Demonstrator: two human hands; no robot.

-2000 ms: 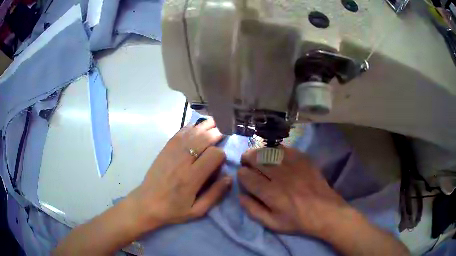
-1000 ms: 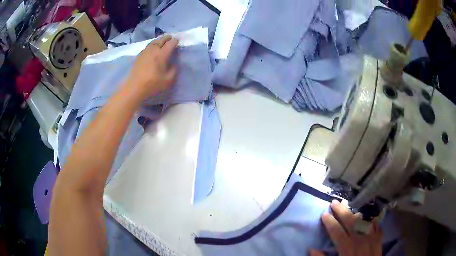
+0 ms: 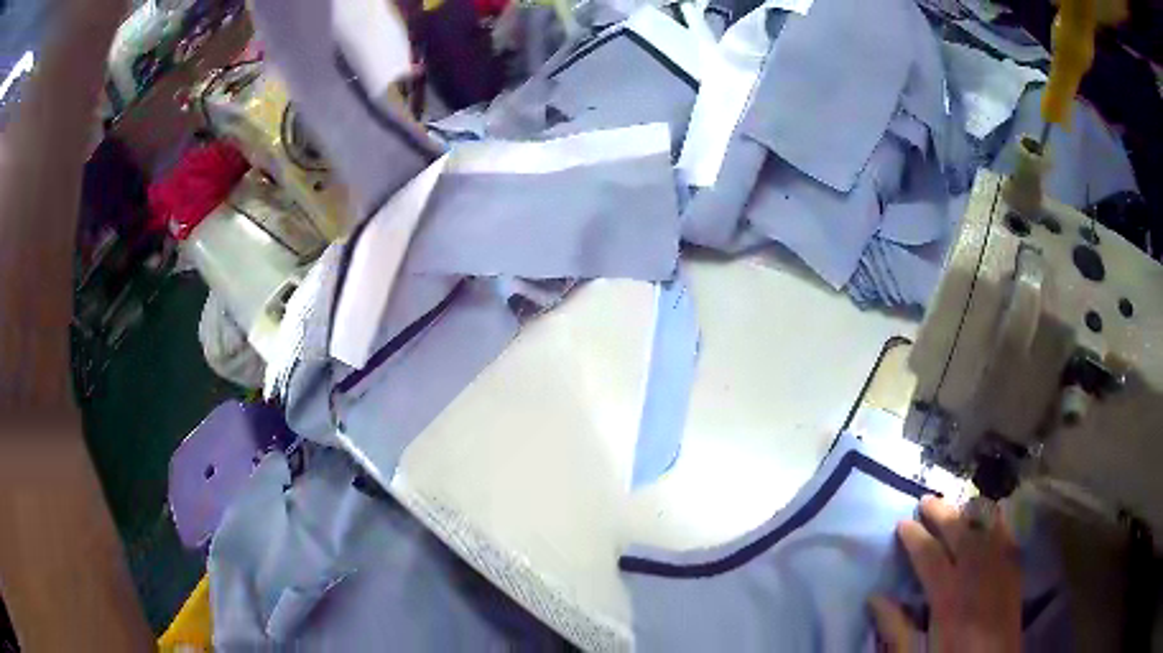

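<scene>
A light blue garment panel (image 3: pixel 778 600) with a dark strip along its curved, angled edge lies on the machine bed, its corner by the needle area. My right hand (image 3: pixel 963 561) lies on this panel just below the machine head (image 3: pixel 1020 344), fingers slightly apart, fingertips near the dark strip. My left forearm runs up the left edge; my left hand is beyond the top of the picture. A blurred blue piece with a dark edge (image 3: pixel 332 102) hangs in the air at upper left; what holds it is not visible.
A white-edged blue piece (image 3: pixel 548 217) lies on the table's left side, with a narrow blue strip (image 3: pixel 666 383) beside it. A heap of cut pieces (image 3: pixel 829 102) lies behind. A purple stool-like object (image 3: pixel 223 472) stands left, below another machine (image 3: pixel 255 268).
My left hand has left the white-edged piece and gone out of view up left. A dark-edged blue piece now shows raised there. The view has shifted left; my right hand stays on the panel.
</scene>
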